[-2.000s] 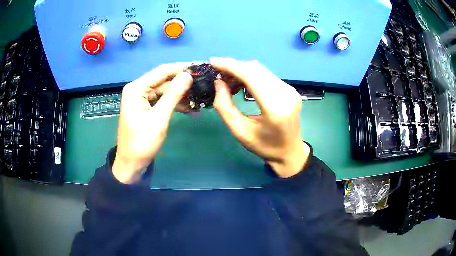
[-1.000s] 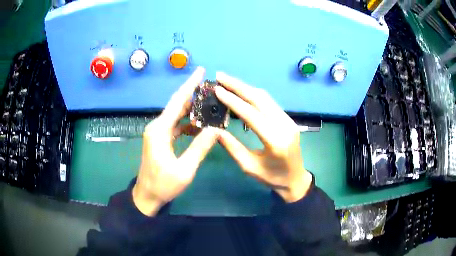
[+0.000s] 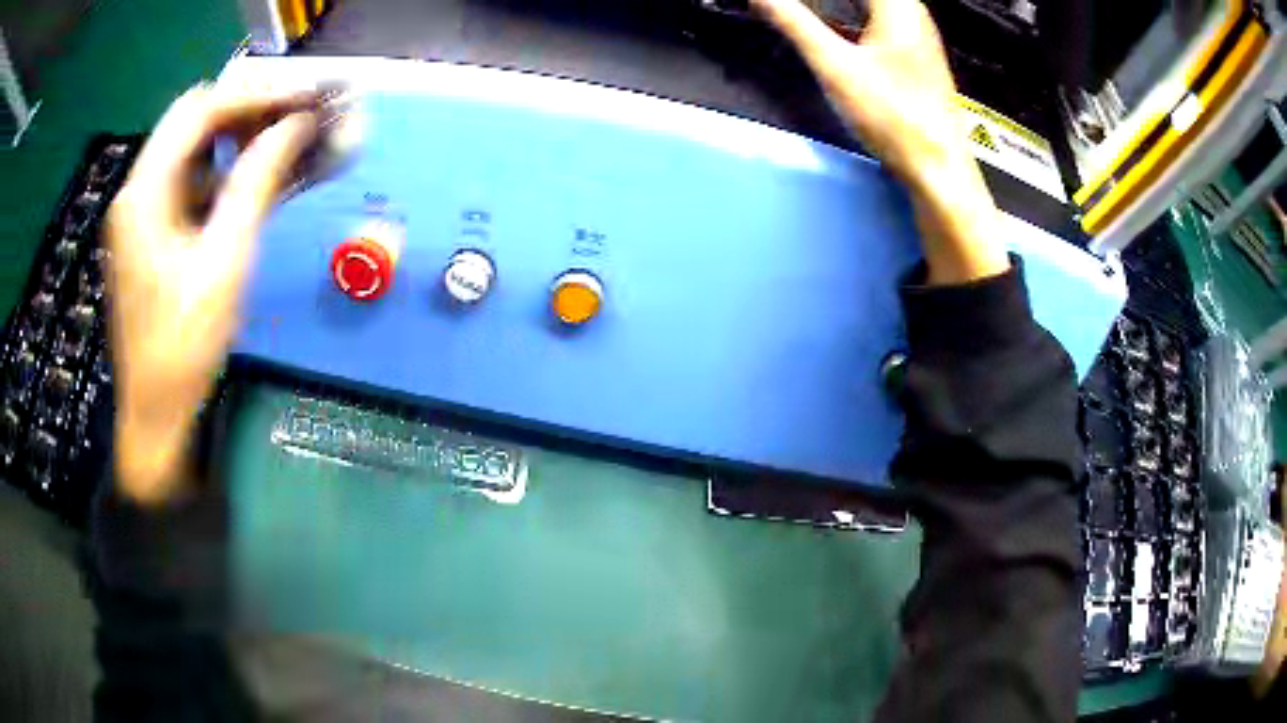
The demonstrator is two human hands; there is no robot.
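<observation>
My left hand (image 3: 177, 261) is raised at the left end of the blue control panel (image 3: 706, 269). It is blurred, with a small dark assembly (image 3: 328, 134) pinched between thumb and fingers. My right hand (image 3: 896, 106) reaches over the panel's top edge into the dark machine area (image 3: 593, 43). Its fingertips are near the top of the picture, beside dark parts; whether they grip anything cannot be told. My right sleeve covers part of the panel's right half.
The panel bears a red emergency stop (image 3: 361, 269), a white button (image 3: 469, 276) and an orange one (image 3: 576, 298). A clear strip tray (image 3: 402, 449) lies on the green mat. Black trays stand left (image 3: 57, 353) and right (image 3: 1143, 494). A yellow-black post (image 3: 1171, 127) rises at right.
My hands have parted from around the assembly. The left moved to the far left with a dark piece; the right moved up over the panel. The view has shifted and tilted, showing more machine.
</observation>
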